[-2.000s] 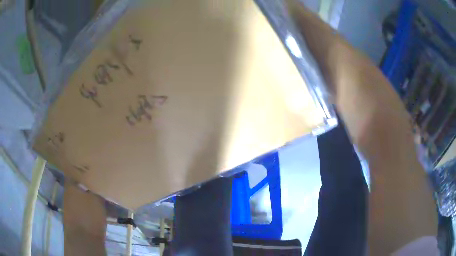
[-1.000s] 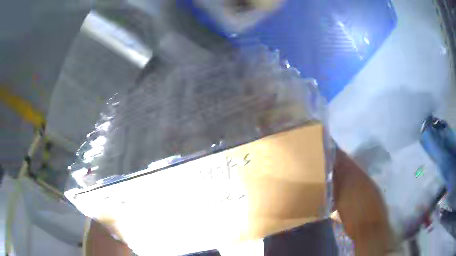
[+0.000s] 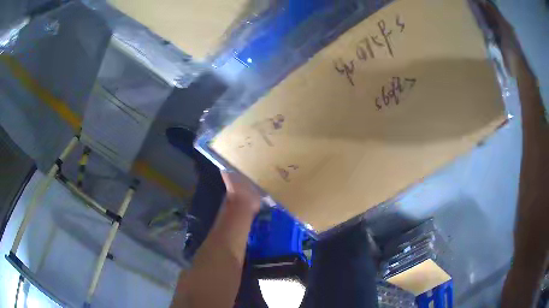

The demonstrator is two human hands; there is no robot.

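Note:
A packed tray stack with a flat brown board (image 3: 361,138) on top is held up close in front of me, tilted, its plastic edges shiny. Dark handwriting shows on the board. My left hand (image 3: 242,189) grips the stack's lower left edge, its fingers partly hidden under it. My right arm runs up the right side. My right hand (image 3: 504,30) is at the stack's upper right edge, blurred and mostly hidden behind it.
Another board-topped stack (image 3: 186,24) is at the top, beside a blue surface (image 3: 271,36). A pale tube frame (image 3: 114,222) stands left. Below are a blue stool (image 3: 277,237) and stacked trays (image 3: 415,249). A yellow floor line (image 3: 45,99) and a dark shoe also show.
The held stack has moved right and its written board faces me more fully. The other board-topped stack has come into view at the top left. Both arms still support the held stack.

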